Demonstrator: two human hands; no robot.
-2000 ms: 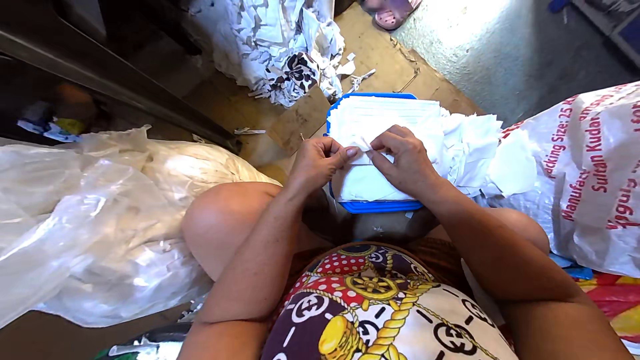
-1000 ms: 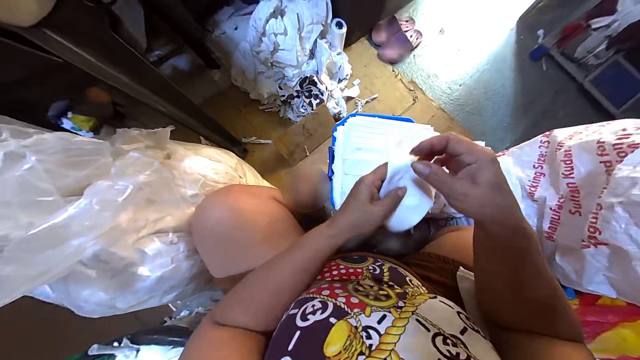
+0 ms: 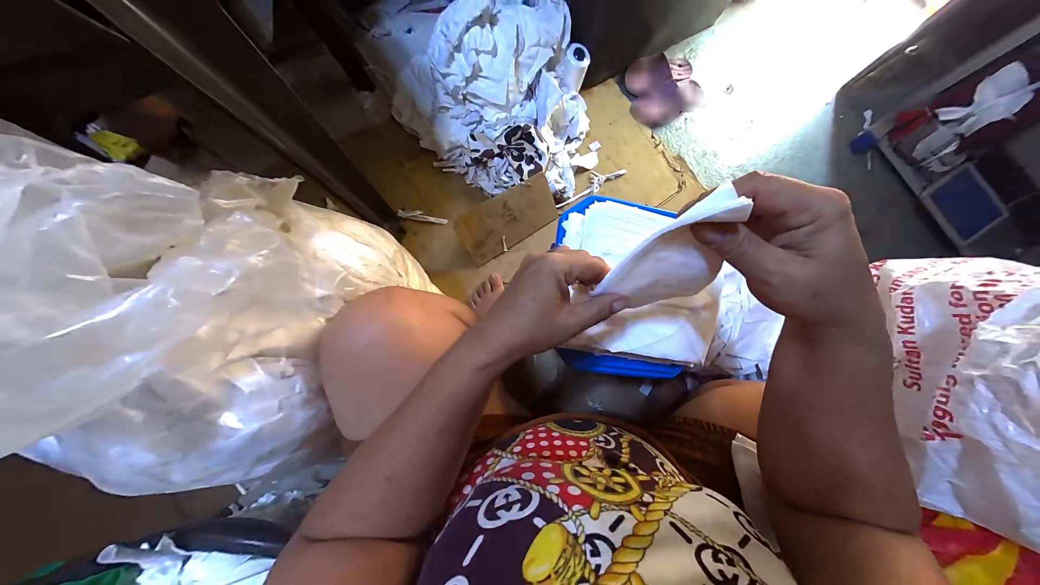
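A white fabric piece point(image 3: 670, 258), partly folded, is stretched between both my hands. My left hand point(image 3: 556, 301) pinches its lower left edge between thumb and fingers. At the upper right, my right hand point(image 3: 784, 244) grips the other end, raised higher than the left. Beneath the cloth is a blue plastic tray point(image 3: 626, 364), with a stack of white fabric pieces point(image 3: 621, 223) lying in it. More white cloth point(image 3: 743, 321) hangs at the tray's right side. My hands and the held piece hide part of the stack.
A translucent plastic bag point(image 3: 187, 325) bulges at the left, and a white sack with red print point(image 3: 967, 366) stands at the right. A heap of white scraps point(image 3: 496, 81) lies ahead beside cardboard point(image 3: 508, 215). Slippers point(image 3: 662, 88) and a dark table leg point(image 3: 268, 106) are beyond.
Both hands were low over the stack two seconds ago; now they hold a white piece above it. Since one second ago, my right hand has moved up and the piece is drawn out between them.
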